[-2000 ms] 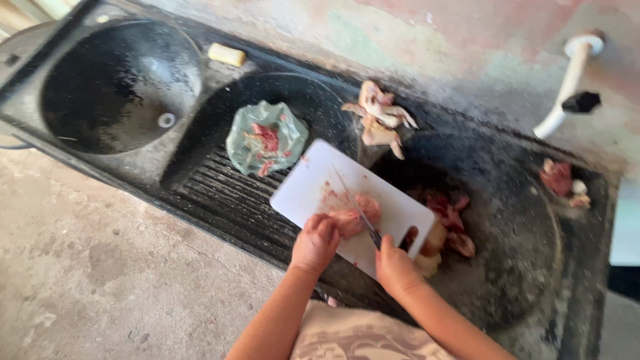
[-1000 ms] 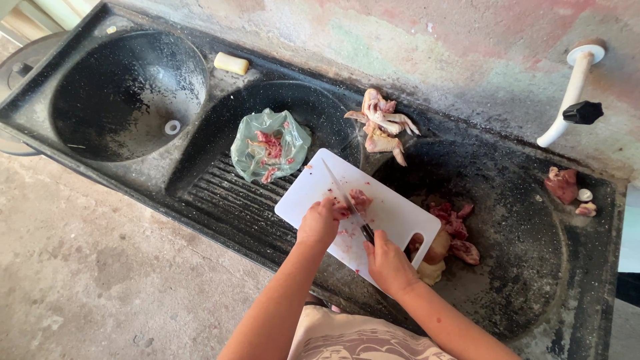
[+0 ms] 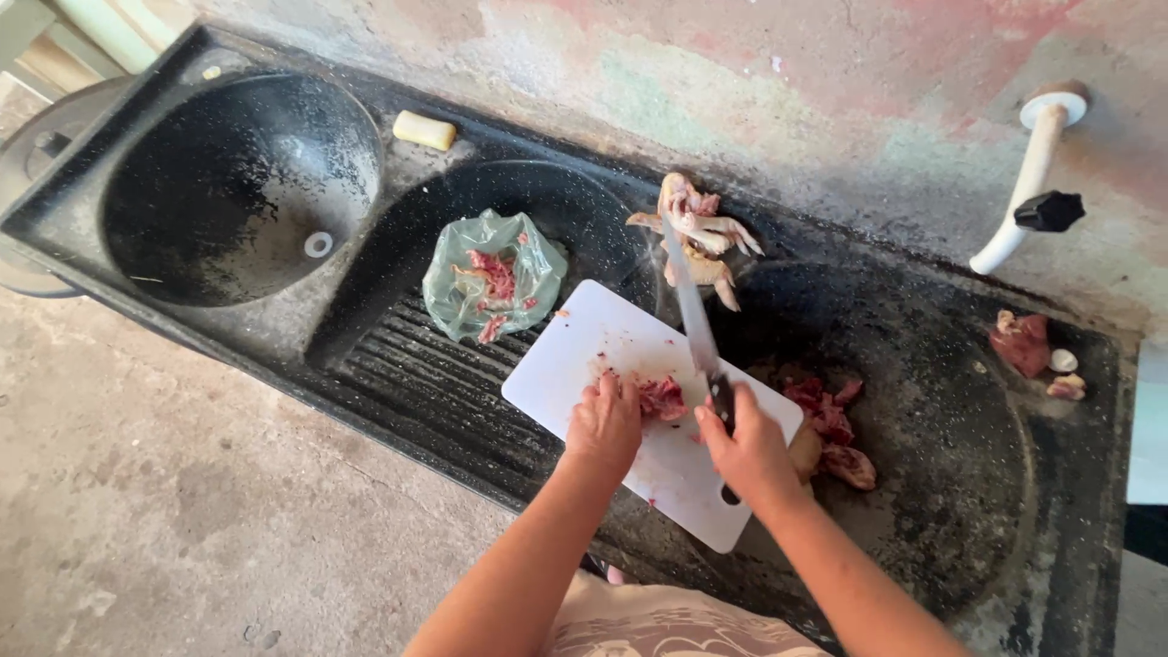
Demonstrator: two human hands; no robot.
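Note:
My right hand (image 3: 751, 447) grips the dark handle of a kitchen knife (image 3: 691, 306), its blade raised over the far edge of a white cutting board (image 3: 575, 351). On the board, a piece of raw red meat (image 3: 662, 399) lies beside my left hand (image 3: 605, 420), whose fingertips are down at its left side; whether they grip it is hidden. Small meat scraps dot the board. A green plastic bag (image 3: 447, 292) with meat scraps stands open on the ribbed part of the sink. More raw meat (image 3: 826, 415) lies in the right basin, partly behind the board.
Chicken feet and pieces (image 3: 703, 233) rest on the sink's back ledge. A bar of soap (image 3: 424, 130) sits between the left basin (image 3: 237, 192) and the middle one. A white pipe tap (image 3: 1027, 192) juts from the wall. Organ meat (image 3: 1020, 345) lies at the right corner.
The knife has risen off the board and its blade now points away toward the chicken feet. My left hand has shifted to the left side of the meat piece.

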